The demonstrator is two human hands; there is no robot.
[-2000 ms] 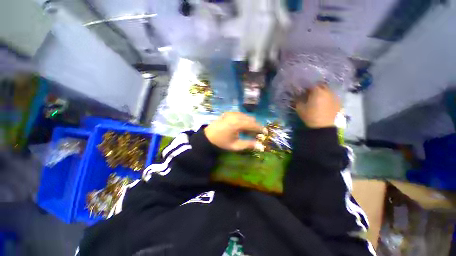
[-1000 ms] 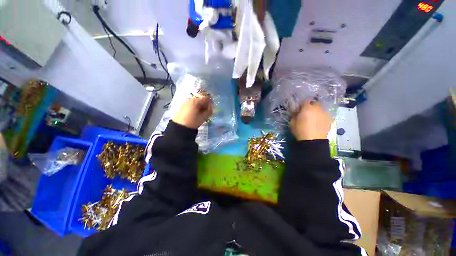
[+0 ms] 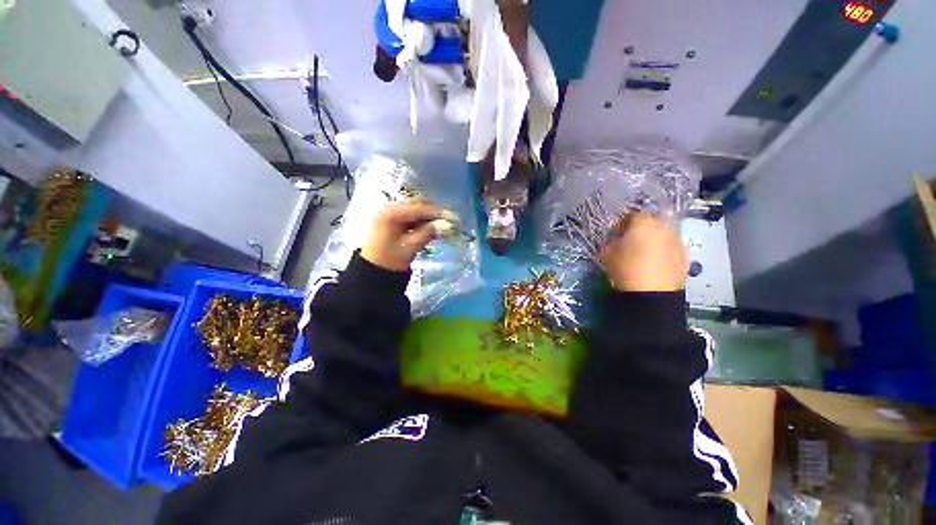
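Observation:
My left hand [image 3: 398, 234] is over the clear bag of brass parts [image 3: 439, 282], its fingertips together with whitish coverings; a small dark or brass bit seems to show at the tips, too small to be sure. My right hand [image 3: 645, 252] is at the front of the clear plastic bag of silvery rods [image 3: 587, 217]; its fingertips are hidden, so its hold cannot be told. A heap of joined pieces [image 3: 536, 308], gold with silvery stems, lies at the back edge of the green mat [image 3: 482, 369]. The metallic fixture [image 3: 502, 219] stands between the bags.
White cloth strips [image 3: 499, 97] and a blue wrap hang above the fixture. Blue bins [image 3: 154, 405] with gold and silvery pieces stand at left. An open cardboard box [image 3: 744, 436] is at lower right. A control panel [image 3: 811, 62] with red digits is at upper right.
Since the blurred earliest frame, my left hand has moved from the heap to the left bag, and its fingertips have since lifted and turned right. My right hand stays at the rod bag.

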